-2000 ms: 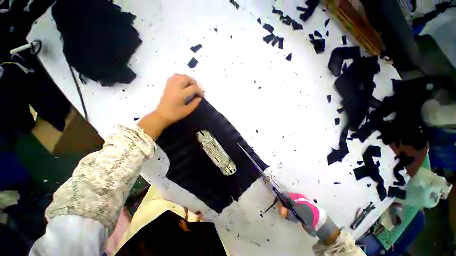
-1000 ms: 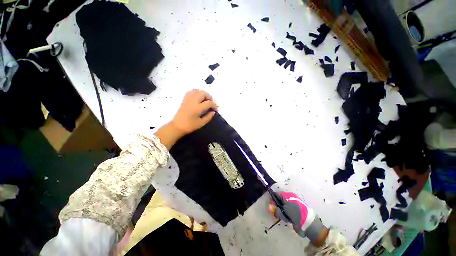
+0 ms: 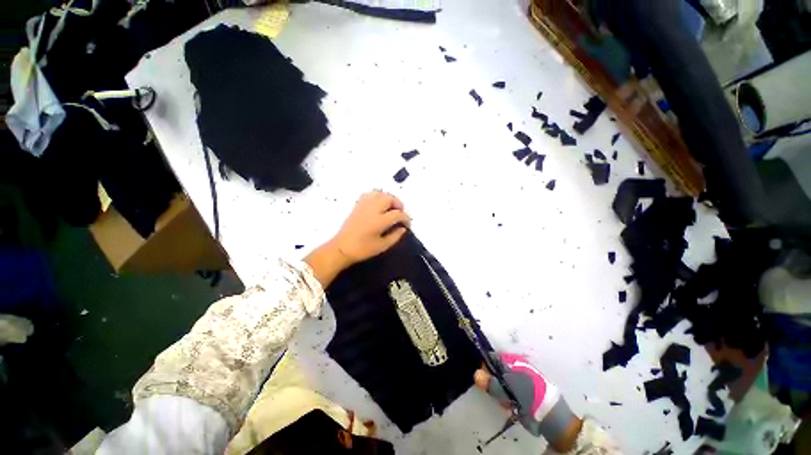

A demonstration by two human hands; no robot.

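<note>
A black fabric piece lies flat in front of me on the white table. A pale oblong weight rests on it. My left hand, bare, presses on the piece's far corner with its fingers curled at the edge. My right hand, in a pink and grey glove, holds the fabric shears. The blades lie along the piece's right edge and point away towards my left hand. A narrow black strip shows on the outer side of the blades. Part of the handles is hidden by the hand.
A rough black fabric pile lies at the far left, with a thin black strip beside it. Black offcuts are heaped at the right, with small scraps farther back. A wooden bar edges the far right. A cardboard box stands beyond the left edge.
The whole view has shifted, so the table things sit lower and farther right. The shear blades have moved along the right edge, closer to my left hand. Both hands keep their holds.
</note>
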